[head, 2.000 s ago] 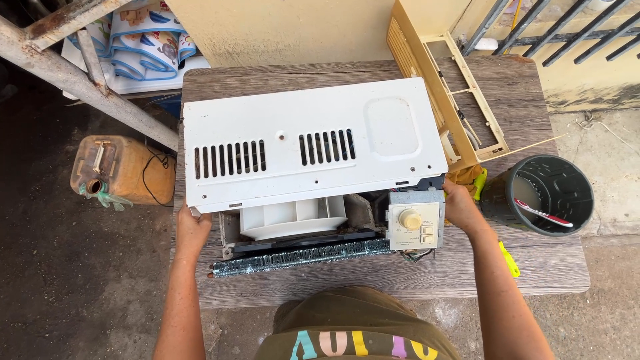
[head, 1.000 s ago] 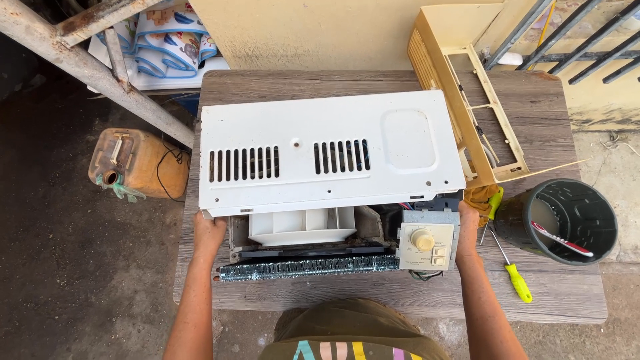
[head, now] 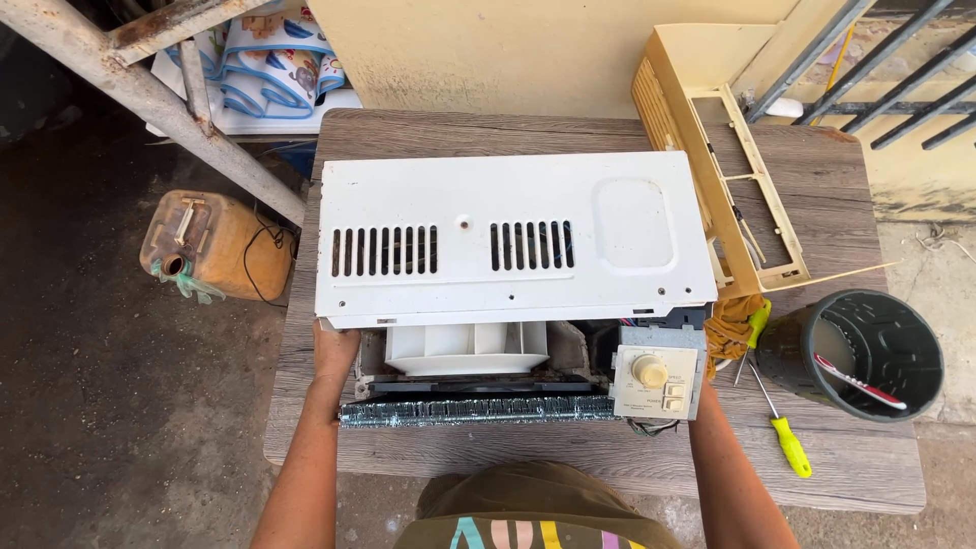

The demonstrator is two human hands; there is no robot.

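Note:
A window air conditioner with a white sheet-metal casing lies across the wood-grain table. At its near side show the white blower wheel, the finned coil and the control panel with a round knob and switches. My left hand is at the unit's left side, by the casing's near corner, its fingertips hidden under or behind it. My right hand is at the right side beside the control panel, mostly hidden by it. How firmly either hand grips cannot be seen.
Right of the unit are a beige plastic front grille, an orange-brown cloth, a yellow-handled screwdriver, another one, and a dark bucket with a toothbrush. An orange jerrycan stands on the floor at left.
Between the earliest frame and now, the near edge of the unit, with the coil and control panel, has turned to lie straighter along the table. Both hands stay at its sides. The view has shifted.

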